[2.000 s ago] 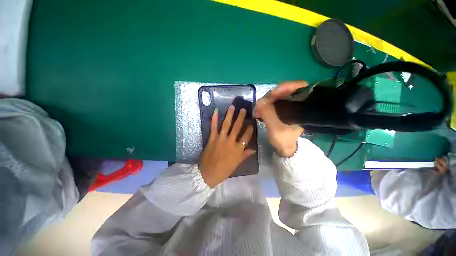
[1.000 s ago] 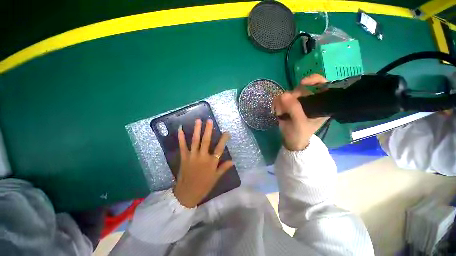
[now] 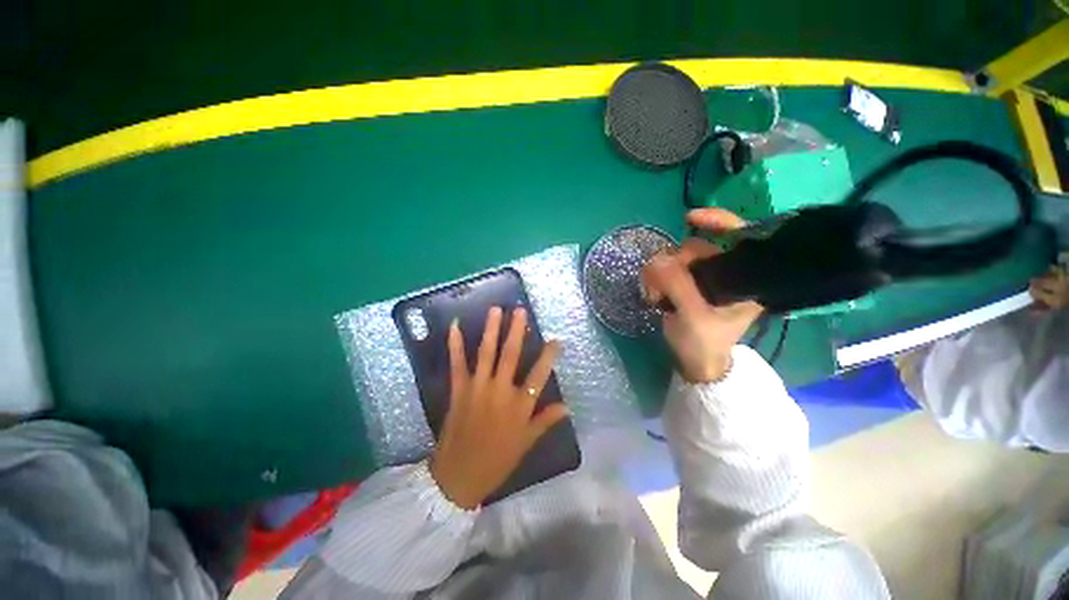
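Note:
The black device (image 3: 469, 314) lies flat on the bubble-wrap mat (image 3: 373, 381), its camera opening at the upper left corner. My left hand (image 3: 492, 404) rests on the device with spread fingers and a ring on one finger; it presses flat and grips nothing. My right hand (image 3: 698, 307) is closed around the thick black electric screwdriver (image 3: 791, 260), held nearly level over the right part of the screw dish (image 3: 618, 281). The dish holds silvery specks. The screwdriver's tip is hidden or too small to make out.
A dark grey round dish (image 3: 656, 115) sits by the yellow line (image 3: 352, 108). A green box (image 3: 803, 178) with black cables stands behind the screwdriver. A small black-and-white item (image 3: 870, 110) lies far right. People's sleeves show at left (image 3: 82, 516) and right (image 3: 996, 375).
My right hand has moved the screwdriver from the device's upper right edge to the screw dish. My left hand stays on the device. The camera view has turned and shifted.

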